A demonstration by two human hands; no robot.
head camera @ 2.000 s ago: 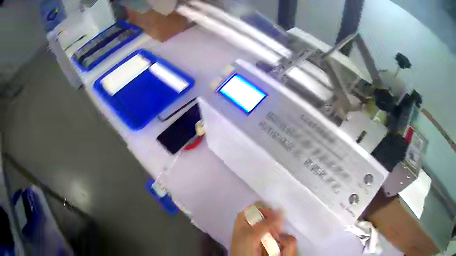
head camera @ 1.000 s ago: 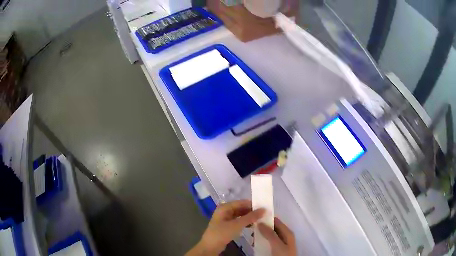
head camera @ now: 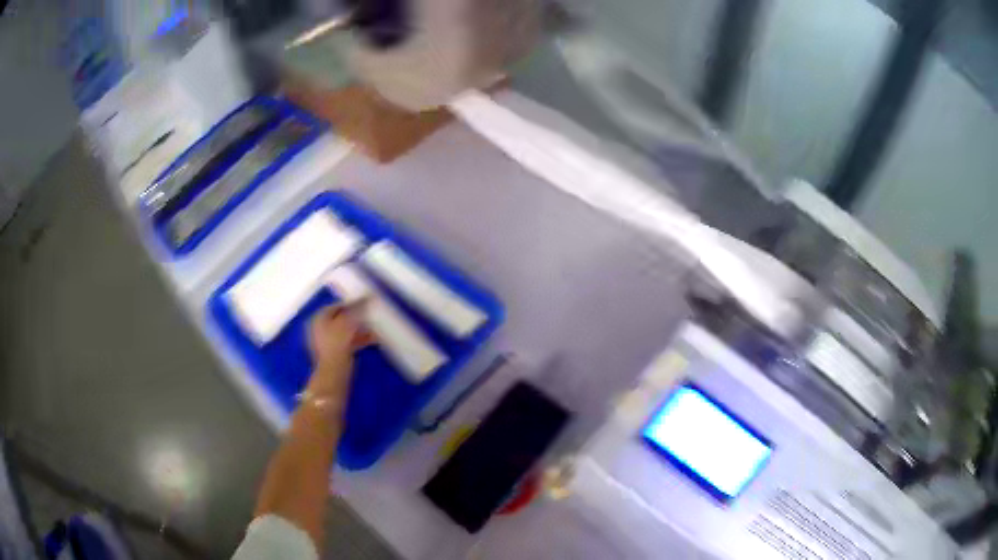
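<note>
The blue tray [head camera: 383,438] lies on the table, left of the middle. A wide block of white cut strips [head camera: 290,273] lies in its far left part, and a narrow white stack [head camera: 427,289] lies along its right side. My left hand [head camera: 337,331] reaches into the tray from the bottom edge, its fingers on the left edge of another narrow stack of cut strips [head camera: 402,337]. This stack lies at or just above the tray floor, beside the right-hand stack; blur hides the exact contact. My right hand is out of the picture.
A black flat phone-like rectangle [head camera: 498,454] lies right of the tray, near the machine's lit screen [head camera: 708,440]. A blue-edged compartment rack [head camera: 230,175] and brown cardboard [head camera: 383,126] stand beyond. White strip web [head camera: 613,191] runs to the machine.
My left hand has moved from in front of the machine into the blue tray, with the held strips now there. My right hand has left the picture. The view has shifted and blurred.
</note>
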